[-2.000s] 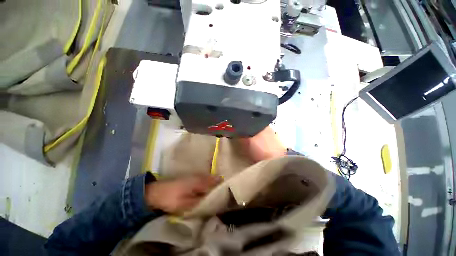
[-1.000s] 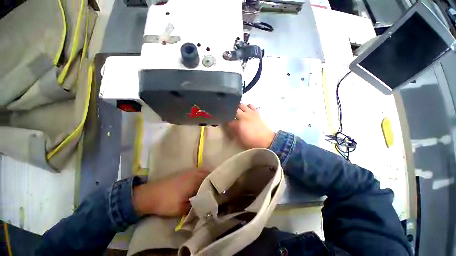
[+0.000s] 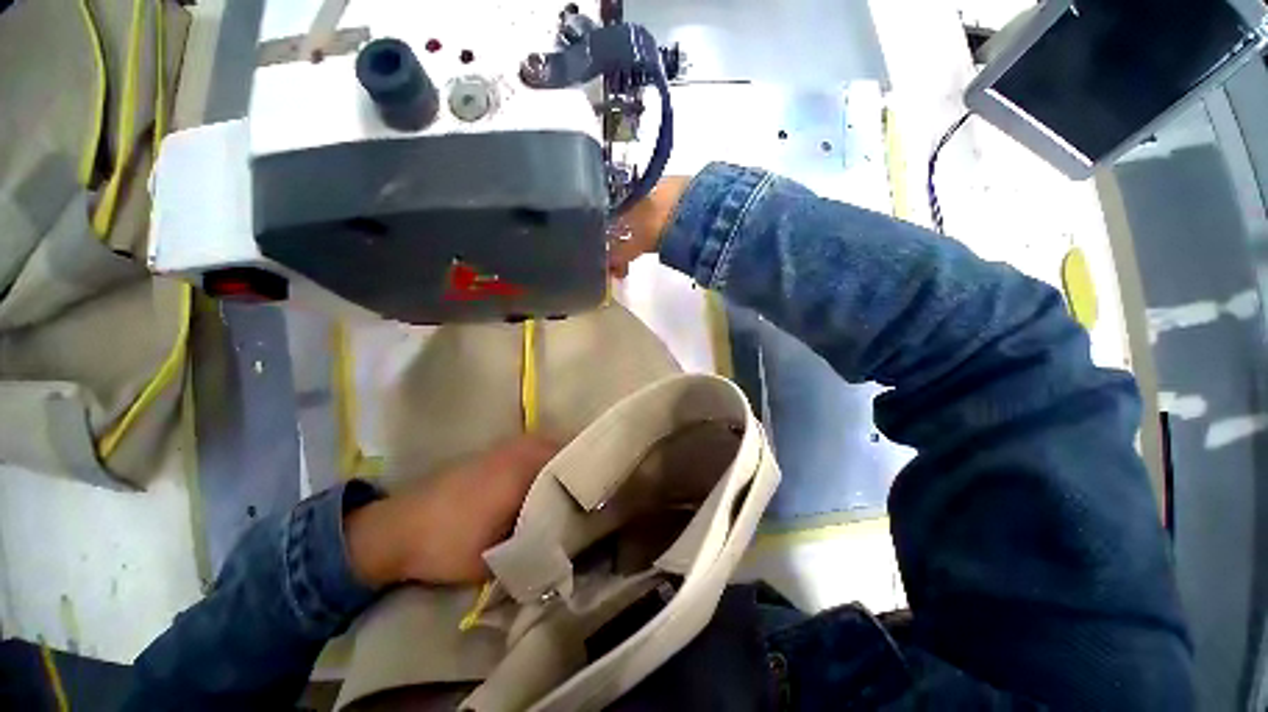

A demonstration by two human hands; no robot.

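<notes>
The beige tote bag body lies under the sewing machine head, its yellow piping running toward me. Its open mouth faces up near my lap. My left hand lies on the bag across the piping; its fingertips are hidden by the bag's edge, so its grip is unclear. My right hand is beside the machine head's right side, mostly hidden behind the head and cable. The needle area is hidden under the head.
Beige pieces with yellow edges are stacked at the left. A control tablet stands at the upper right, with a thin black cable. A yellow oblong piece lies at the right. A red switch is on the machine's left.
The view has shifted, so the machine sits further left and higher. My right hand has moved up beside the machine head, off the bag's right part. My left hand stays on the bag.
</notes>
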